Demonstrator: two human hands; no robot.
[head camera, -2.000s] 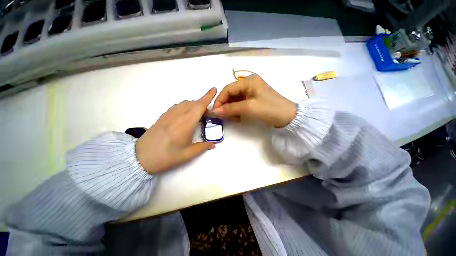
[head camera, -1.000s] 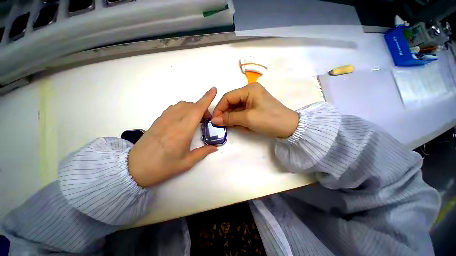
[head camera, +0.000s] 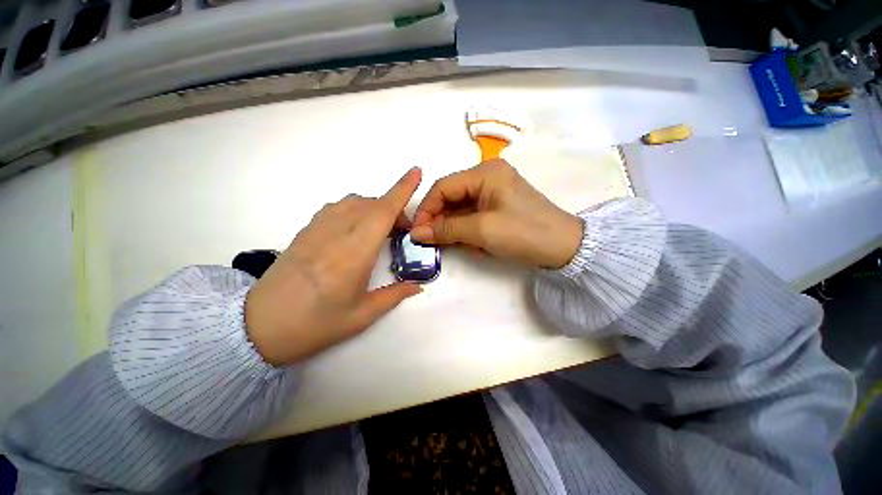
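Observation:
A smartwatch body (head camera: 418, 260), a dark rounded square with a shiny rim and a pale reflecting face, lies on the cream-white board between my hands. My left hand (head camera: 324, 271) is around its left side, thumb at the lower edge and fingers at the upper left. My right hand (head camera: 493, 215) has thumb and forefinger pinched together at the watch's top edge. Whether a thin film is between the fingertips cannot be seen. An orange-handled tool (head camera: 491, 145) with a whitish head lies just beyond my right hand, its handle partly hidden.
A white product tray (head camera: 290, 48) with dark watch bodies is at the back left. A translucent sheet (head camera: 580, 34) lies beside it. A yellow stick (head camera: 667, 134) and blue supply box (head camera: 785, 92) are at right, with a white wipe (head camera: 822, 164). A dark object (head camera: 254, 261) is behind my left wrist.
The view has shifted, showing more of the orange-handled tool. My right fingertips have moved down onto the watch's top edge. My left hand stays around the watch.

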